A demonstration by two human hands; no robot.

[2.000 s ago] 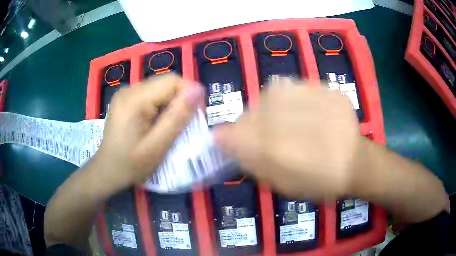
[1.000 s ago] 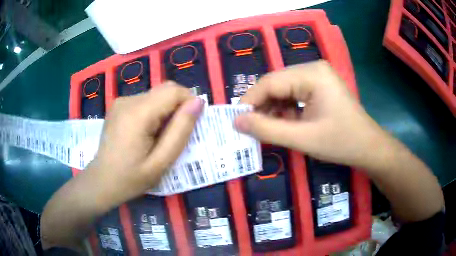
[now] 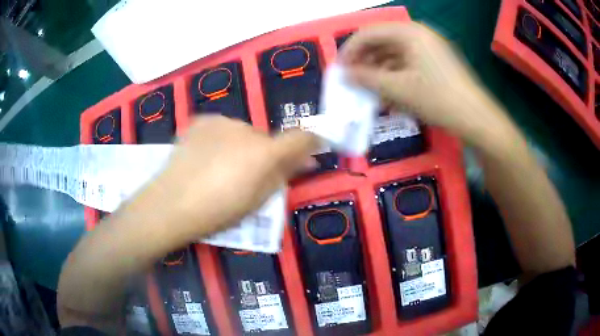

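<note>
My left hand (image 3: 227,170), blurred, is closed on the barcode label strip (image 3: 115,174), which trails left across the bench; its short end (image 3: 260,226) sticks out below the hand. My right hand (image 3: 401,72) is higher and to the right, pinching a blurred white label piece (image 3: 352,115) over the upper row of phones. Whether that piece is joined to the strip I cannot tell. Below the hands, the red foam tray (image 3: 457,223) holds two rows of black mobile phones (image 3: 411,236) with orange rings and white labels. The hands hide parts of several phones.
A large white sheet or slab (image 3: 197,33) lies behind the tray. Another red foam tray (image 3: 506,29) with phones is at the upper right. The green bench (image 3: 39,125) shows around them. Crumpled whitish scraps (image 3: 493,305) are at the lower right.
My right hand has moved up and away from my left hand with a white piece. The strip's end beside my left hand is shorter and lower. The tray appears shifted left and down.
</note>
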